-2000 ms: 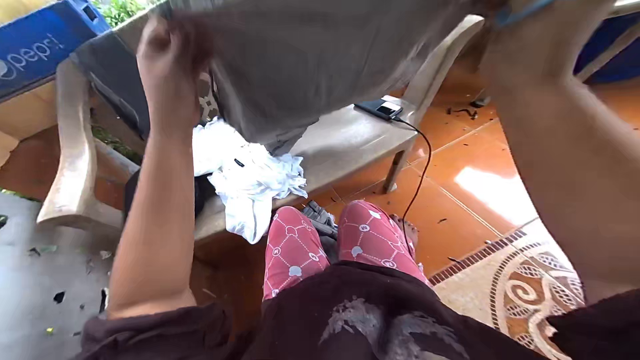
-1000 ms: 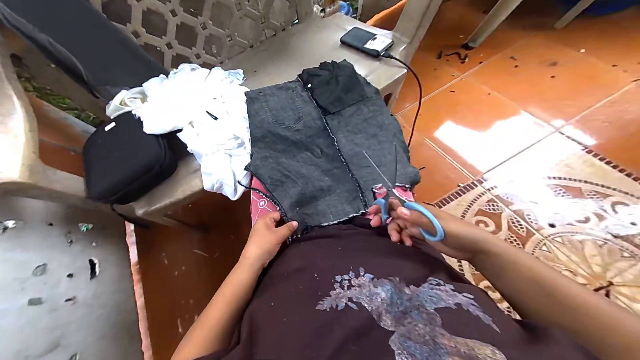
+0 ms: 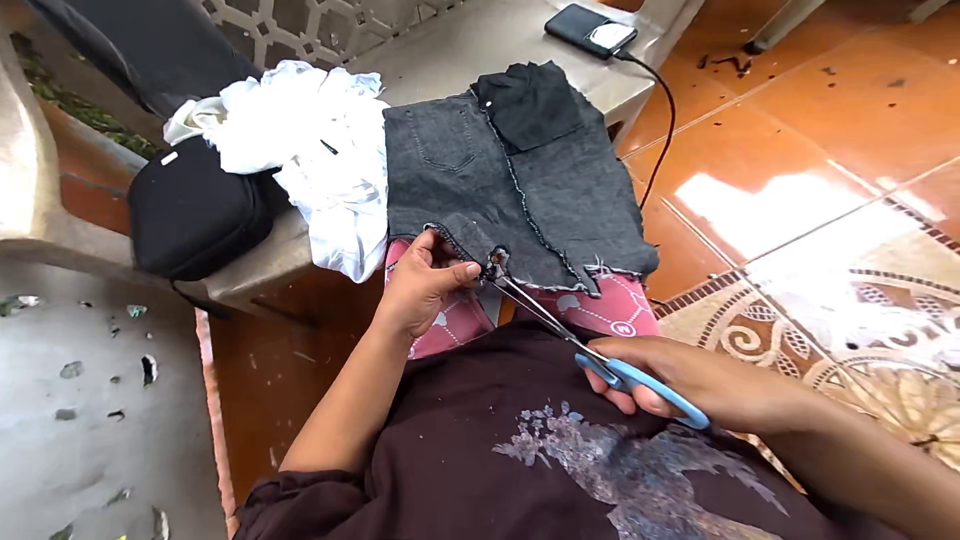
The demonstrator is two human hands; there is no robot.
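A piece of dark grey denim (image 3: 480, 180) with frayed edges, a seam and a back pocket lies over my lap and the seat edge. My left hand (image 3: 424, 289) pinches its near edge, which is folded up between thumb and fingers. In my right hand (image 3: 652, 375) is a pair of scissors (image 3: 611, 367) with light blue handles. Their blade tips meet the denim's edge just right of my left thumb; the tips are partly hidden by cloth. A black cloth pocket piece (image 3: 532, 109) lies on the denim's far part.
White crumpled cloth (image 3: 300, 150) lies left of the denim, beside a black zip case (image 3: 191, 206). A black device (image 3: 589, 31) with a cable (image 3: 670, 120) rests on the light plastic seat (image 3: 450, 52). Orange floor tiles (image 3: 810, 142) show at right.
The dark cloth, held up at first, now lies over my lap. Since one second ago my left hand has folded up its near edge, and the scissors have come to that edge.
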